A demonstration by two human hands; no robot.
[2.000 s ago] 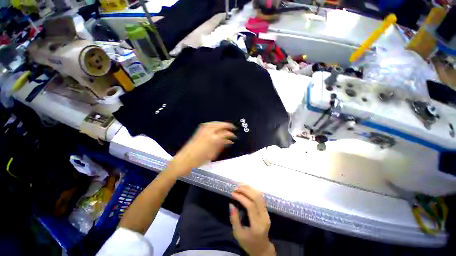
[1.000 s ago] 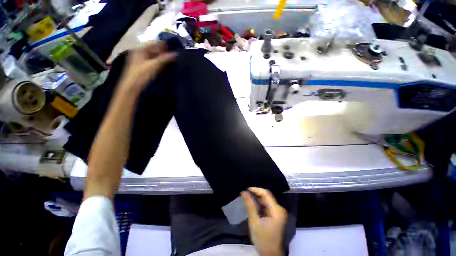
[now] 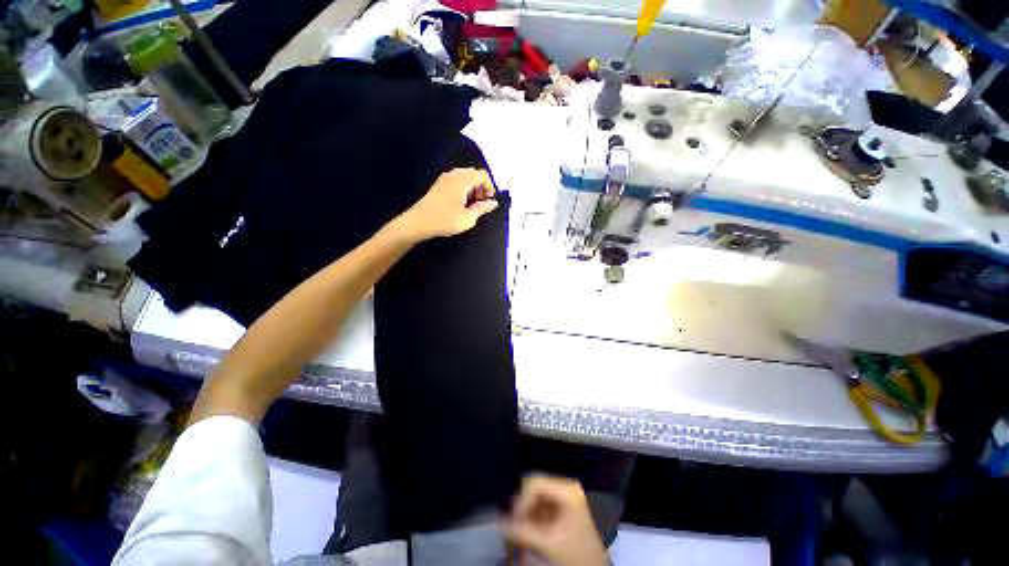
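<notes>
A long narrow black panel [image 3: 446, 365] runs from the table, over its front edge, down to my lap. My left hand [image 3: 451, 206] pinches its right edge near the top end, left of the needle area. My right hand [image 3: 548, 520], blurred, is at its lower right corner with the fingers closed on the edge. A grey patch [image 3: 465, 544] shows at that lower end, cut off by the frame. Wider black panels [image 3: 310, 166] with a small white mark lie on the table to the left. The white sewing machine [image 3: 708, 221] with a blue stripe stands at right.
Scissors [image 3: 891, 389] with yellow and green handles lie at the table's right end. A second machine's handwheel [image 3: 66, 142] and a green-capped bottle [image 3: 177, 83] are at left. Scraps [image 3: 498, 66] heap behind the table. A clear plastic bag [image 3: 802, 72] lies behind the machine.
My left hand has moved right and down from the far end to the panel's right edge. My right hand has moved down toward my lap. The narrow panel now hangs straighter and lower.
</notes>
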